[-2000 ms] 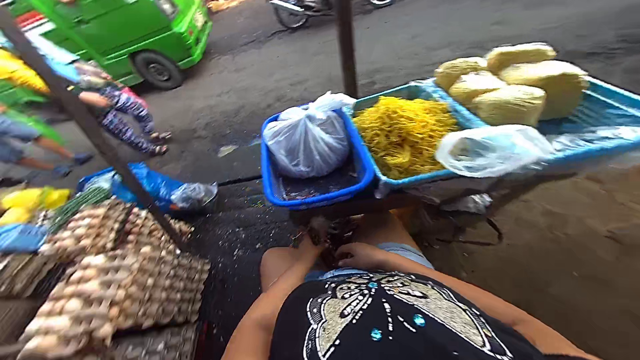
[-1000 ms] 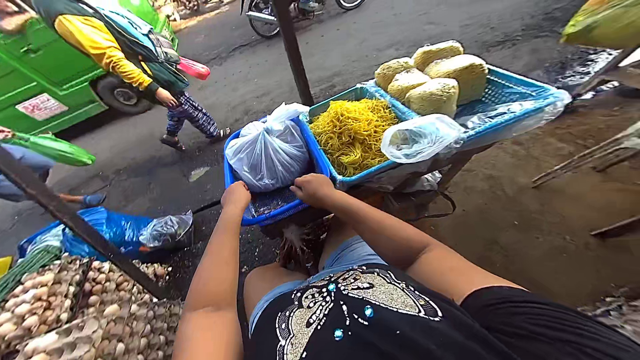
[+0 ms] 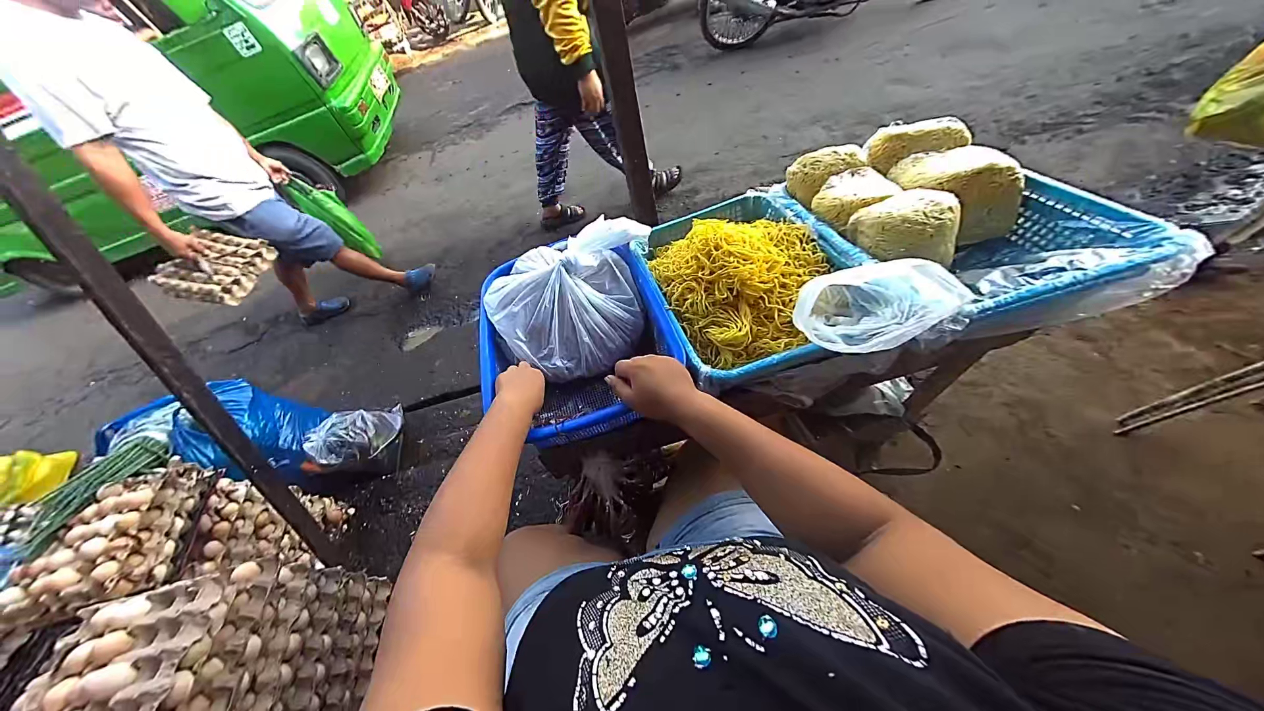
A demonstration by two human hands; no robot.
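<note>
My left hand [image 3: 520, 385] grips the near left rim of a blue plastic basket [image 3: 583, 431]. My right hand [image 3: 652, 386] lies curled at the near right part of the same basket, its fingers over the inside; the fingertips are partly hidden. A knotted whitish plastic bag [image 3: 568, 314], its contents unclear, fills most of the basket beyond my hands. Against the basket's right side stands a light-blue tray [image 3: 746, 205] heaped with yellow noodles [image 3: 736, 286]. An empty-looking clear plastic bag [image 3: 882, 304] lies over the edge between this tray and the one to its right.
Several packed noodle blocks [image 3: 963, 188] sit in another blue tray [image 3: 1091, 222]. Egg trays [image 3: 227, 632] are stacked at lower left, behind a slanted pole [image 3: 163, 346]. An upright post [image 3: 622, 109] stands beyond the basket. Two people walk on the road near a green vehicle [image 3: 286, 74].
Both hands have come up from my lap to the basket since the first frame and have stayed there since the second. A person carrying an egg tray has come into view at left.
</note>
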